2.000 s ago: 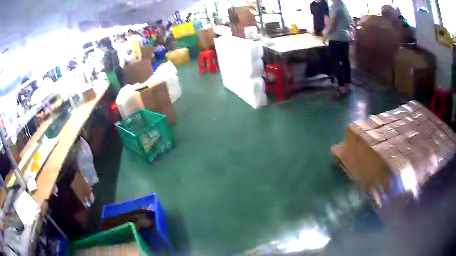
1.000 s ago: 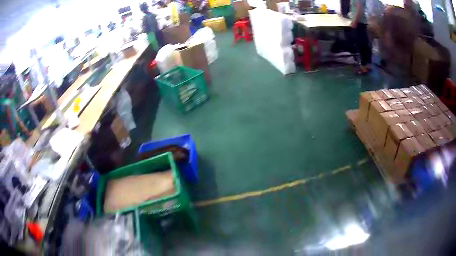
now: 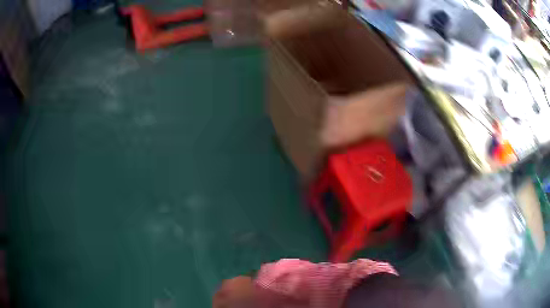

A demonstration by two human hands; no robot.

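A forearm in a pink checked sleeve reaches in at the bottom edge. It seems to be my right arm, with my right hand [image 3: 234, 292] blurred and cut off at its left end. Whether that hand holds anything cannot be told. My left hand is not in view. Nearest in front are a red stool [image 3: 377, 180] and a large open brown carton [image 3: 295, 99]. The carton stands behind the stool, its flap over the stool's rear edge. The carton's inside is dark and its contents cannot be made out.
A cluttered workbench [image 3: 455, 126] with white items runs along the right, an orange-red object [image 3: 503, 153] near its edge. White plastic bags [image 3: 488, 234] hang or stand at lower right. An orange-red pallet-jack-like frame [image 3: 151, 30] lies on the green floor [image 3: 151, 168] at upper left.
The view has swung away from the crates and stacked cartons to the stool, open carton and cluttered bench. The pink sleeve and blurred hand have come into view.
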